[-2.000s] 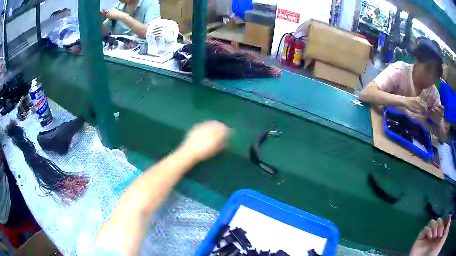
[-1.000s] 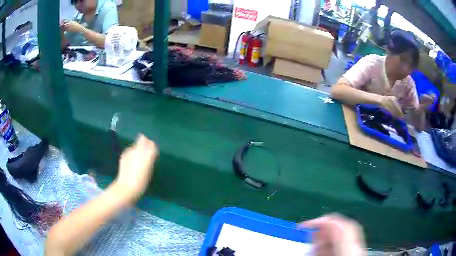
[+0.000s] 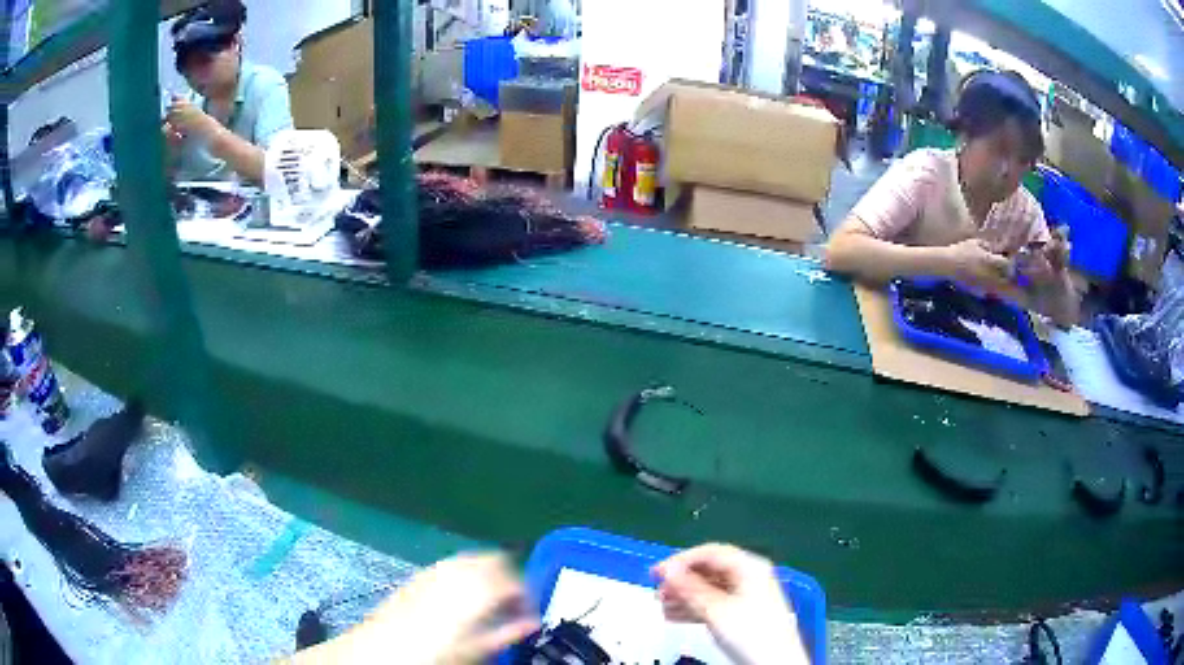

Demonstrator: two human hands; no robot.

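A blue tray (image 3: 802,611) with a white liner (image 3: 591,594) lies in front of me, cut off by the lower edge. Black parts (image 3: 567,643) lie heaped in it. My left hand (image 3: 478,600) is blurred at the tray's left rim; I cannot tell whether it holds anything. My right hand (image 3: 718,587) is over the tray's right part, fingers drawn together; a held part cannot be made out. A black curved unit (image 3: 626,448) with a thin wire lies on the green belt beyond the tray.
More curved units (image 3: 957,478) lie on the belt at right. A green post (image 3: 162,260) stands at left. A wire bundle (image 3: 81,543), a black pouch-like piece (image 3: 94,455) and a spray can (image 3: 37,374) are on the left bench. Two people sit across the belt.
My left hand has come back from over the belt to the tray's left rim. My right hand has moved left over the tray. The view has shifted.
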